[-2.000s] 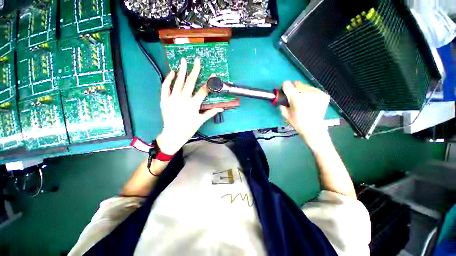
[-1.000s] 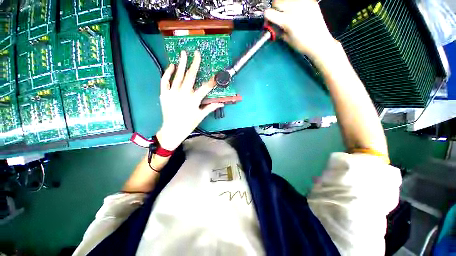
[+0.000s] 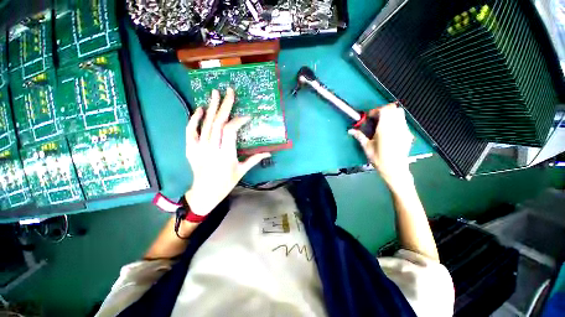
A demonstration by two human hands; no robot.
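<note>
A green circuit board [image 3: 263, 93] lies in the reddish-brown fixture [image 3: 257, 51], whose raised bar shows at the far edge. My left hand [image 3: 214, 145] lies on the board's left part with fingers spread, the thumb pointing right at the near edge; it holds nothing that I can see. My right hand [image 3: 388, 137] grips the black-and-red handle of the torque wrench [image 3: 334, 99], to the right of the board. The wrench's round head points up and left and is off the board. A red wrist strap [image 3: 194, 217] is on my left wrist.
A black tray [image 3: 310, 37] heaped with silver hardware stands beyond the fixture. Rows of green boards [image 3: 93, 99] lie on a black panel at left. A large black slotted rack [image 3: 402, 93] holding boards stands at right. A black cable [image 3: 168, 83] runs left of the fixture.
The wrench head has left the board and now sits to its right. My right hand has come back from the far side, nearer to me. My left hand stays on the board.
</note>
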